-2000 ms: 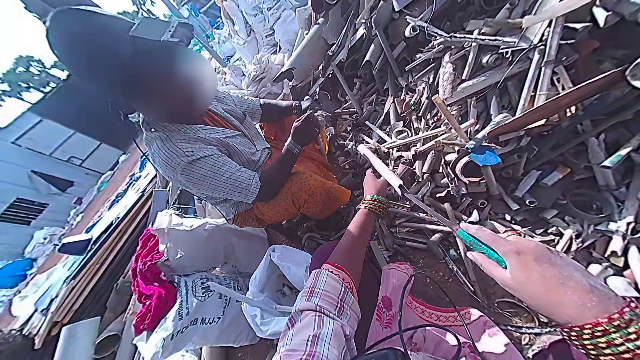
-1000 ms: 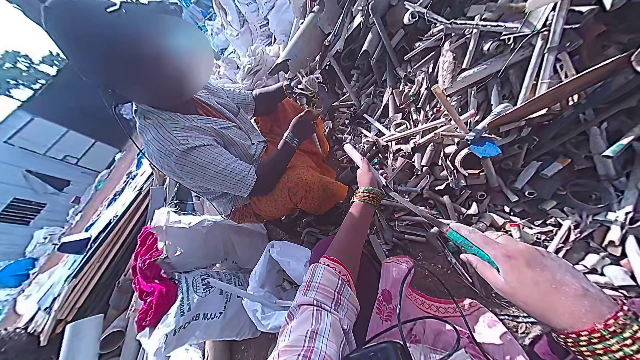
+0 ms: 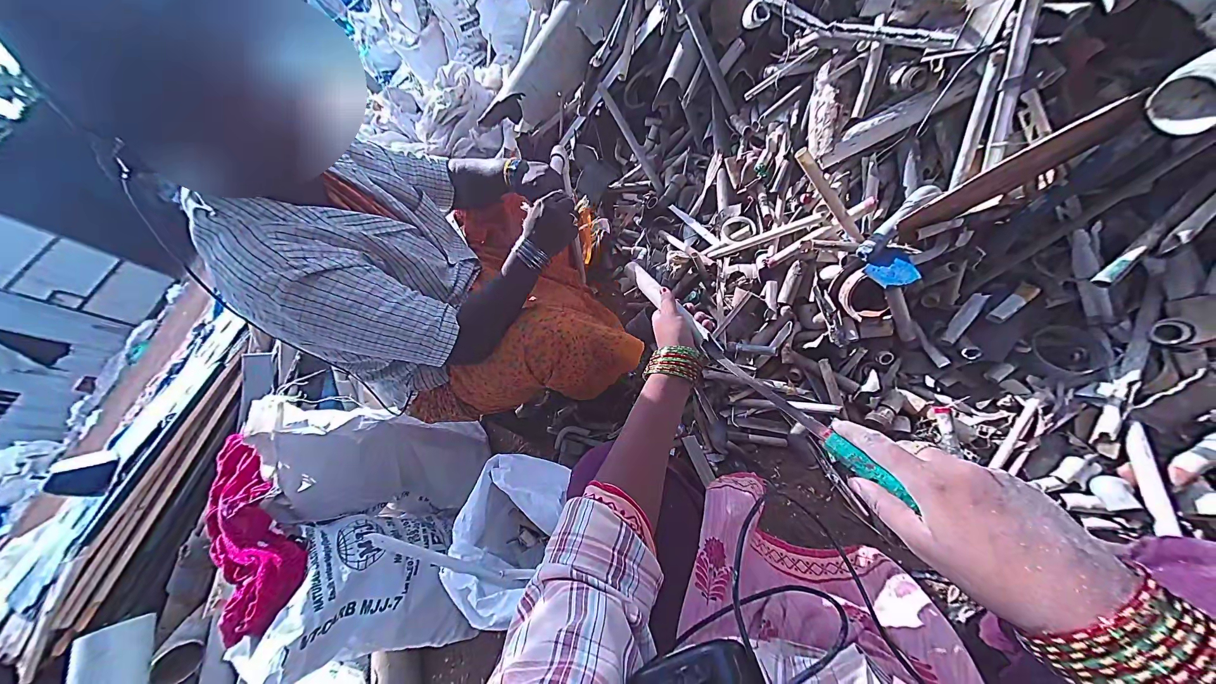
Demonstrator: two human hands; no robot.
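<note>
My left hand (image 3: 673, 323) is closed around a pale plastic pipe piece (image 3: 646, 282), whose end points up and left. My right hand (image 3: 969, 522) grips the green handle (image 3: 866, 467) of a long, thin metal tool. The tool's metal shaft (image 3: 765, 388) runs up and left from the handle and meets the pipe near my left hand; its tip is hard to make out. Bangles ring both my wrists. A pink patterned cloth (image 3: 817, 589) and a black cable lie across my lap.
Scrap pipe pieces (image 3: 798, 285) are heaped ahead and right, with a blue scrap (image 3: 891, 269) among them. A co-worker in a checked shirt (image 3: 323, 266) sits at left, hands on a thin piece. White printed sacks (image 3: 380, 579), a magenta cloth (image 3: 249, 541) and long boards (image 3: 142, 513) lie lower left.
The co-worker's hands have moved closer together. My left hand and my right hand still hold the pipe and the tool, and the pipe's angle has shifted slightly.
</note>
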